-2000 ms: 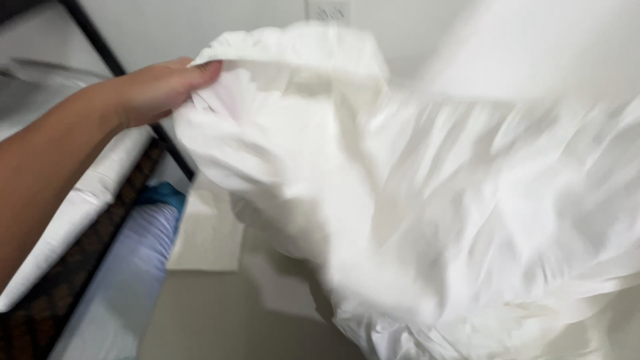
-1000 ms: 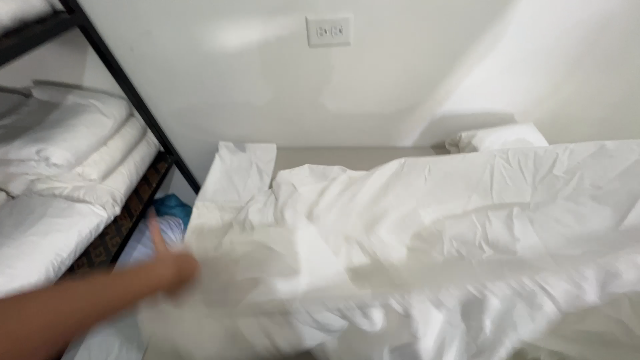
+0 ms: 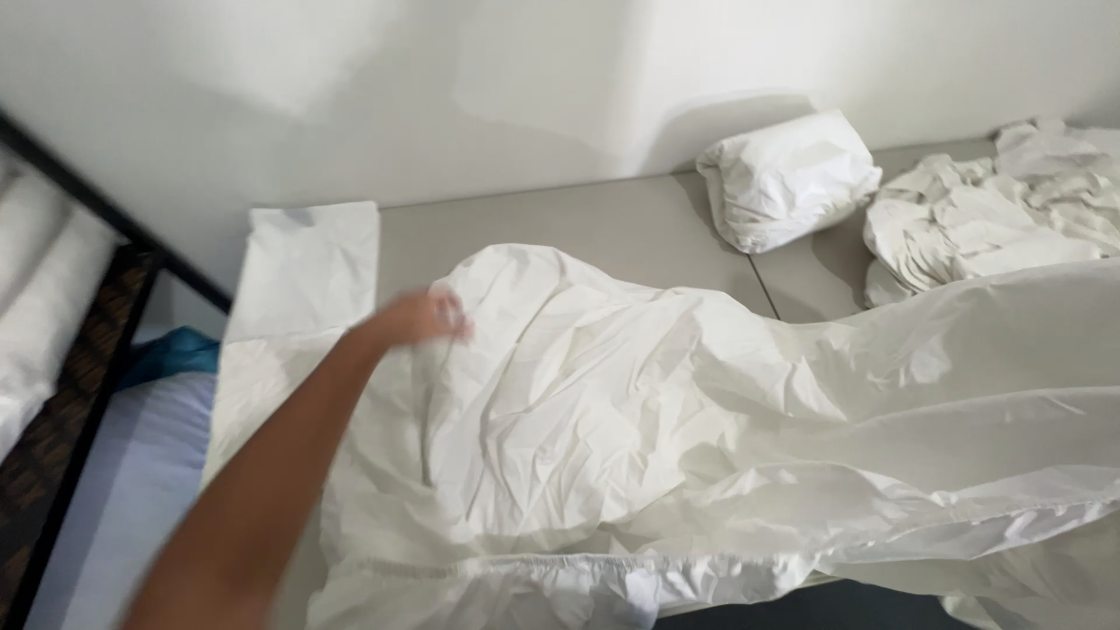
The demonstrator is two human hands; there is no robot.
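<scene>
A white fitted sheet (image 3: pixel 577 411) with an elastic edge lies rumpled across a grey table and hangs over its front side. My left hand (image 3: pixel 429 317) is at the sheet's left part, blurred; whether its fingers grip the fabric cannot be made out. Under and beside that arm lies a flat white cloth (image 3: pixel 302 262), its upper part showing at the table's left end. My right hand is out of the frame.
A folded white bundle (image 3: pixel 792 179) rests by the wall, with crumpled white cloth (image 3: pixel 980 219) to its right. On the left stands a black metal rack (image 3: pixel 144 306) with white linens (image 3: pixel 52 289); light blue fabric (image 3: pixel 140 490) and a teal cloth (image 3: pixel 179 354) are beside it.
The sheet, raised and spread in the air two seconds ago, now lies on the table. My left hand, which held its corner up then, is lower, over the sheet. The view has shifted.
</scene>
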